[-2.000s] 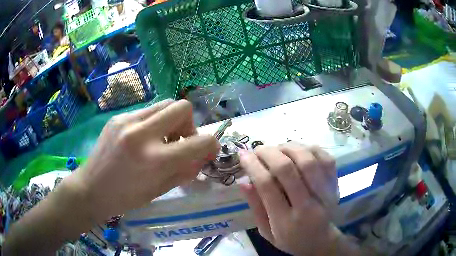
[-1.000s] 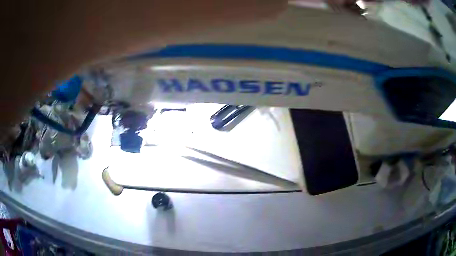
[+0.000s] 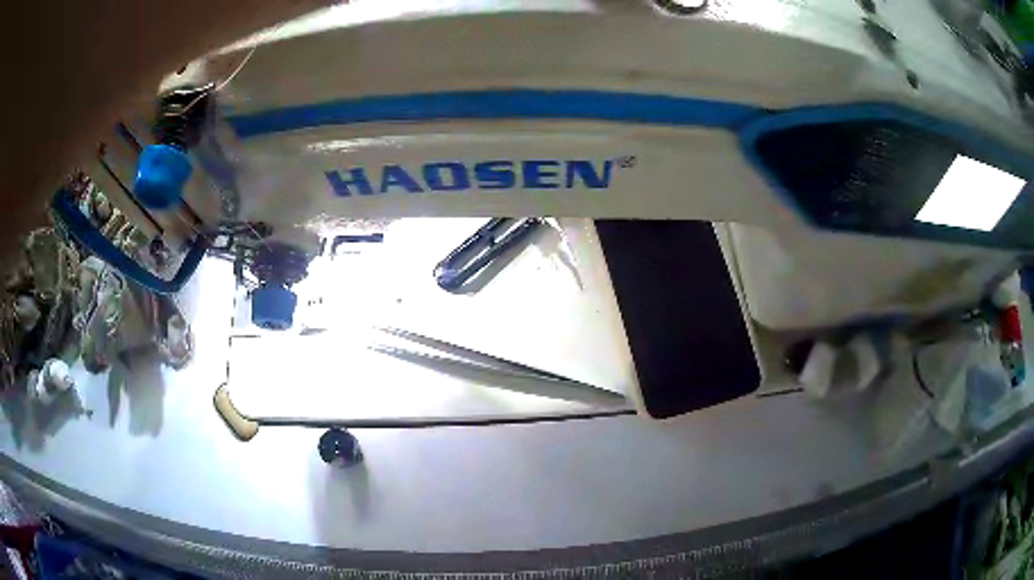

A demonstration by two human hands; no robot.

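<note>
The cream sewing machine head point(image 3: 454, 153) with a blue stripe and "HAOSEN" crosses the upper part of the view. A large, dark, blurred shape, likely my left hand or forearm point(image 3: 79, 85), fills the upper left corner; its fingers cannot be made out. A pale thread point(image 3: 236, 74) runs at the head's left end, above the blue tension dial point(image 3: 163, 176). The blue take-up lever guard point(image 3: 136, 272) is below it. My right hand is out of view.
Tweezers point(image 3: 499, 365), black snips point(image 3: 488, 255) and a black smartphone point(image 3: 680, 323) lie on the bed. A dark bobbin-like item point(image 3: 339, 446) stands near the front. Grey fabric pieces point(image 3: 102, 312) are heaped at left, beside a small white wound piece point(image 3: 52, 380).
The view has swung from the machine top, where both hands worked at a metal fitting, down to the bed. The right hand has left view. The blurred shape now covers less.
</note>
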